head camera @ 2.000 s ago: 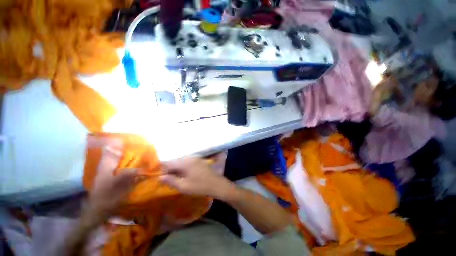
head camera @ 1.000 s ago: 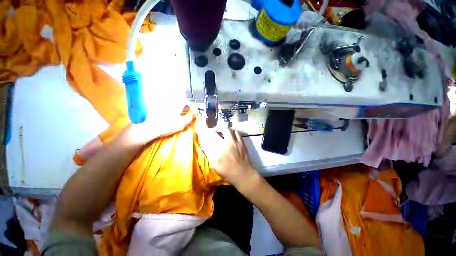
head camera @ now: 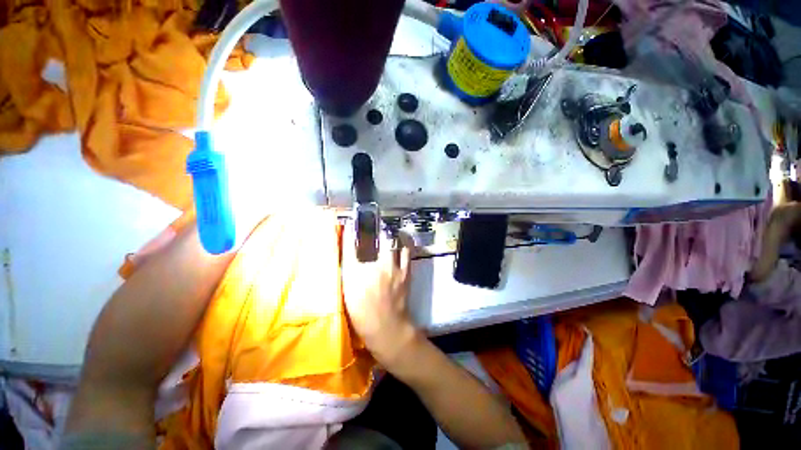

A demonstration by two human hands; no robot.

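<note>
An orange garment piece [head camera: 294,325] with a pale pink panel [head camera: 272,413] hangs from the needle area of the sewing machine [head camera: 527,141] over the front table edge to my lap. My right hand [head camera: 378,294] lies on the bed just below the needle end, at the cloth's right edge; its fingertips are partly hidden under the machine head. My left forearm reaches up along the cloth's left side; the left hand itself is lost in the glare. The needle and presser foot are mostly hidden by the head.
A blue-ended hose [head camera: 212,202] hangs left of the head. A smartphone [head camera: 481,250] and a blue-handled tool [head camera: 549,234] lie on the bed. Orange cloth [head camera: 132,97] is heaped back left. A basket [head camera: 537,352] with orange and pink pieces stands at right. Another person's hand shows at far right.
Two seconds ago both hands held the orange cloth at the table's front edge. Now the cloth is at the needle area. In the last second the view shifted slightly and the left hand vanished into glare.
</note>
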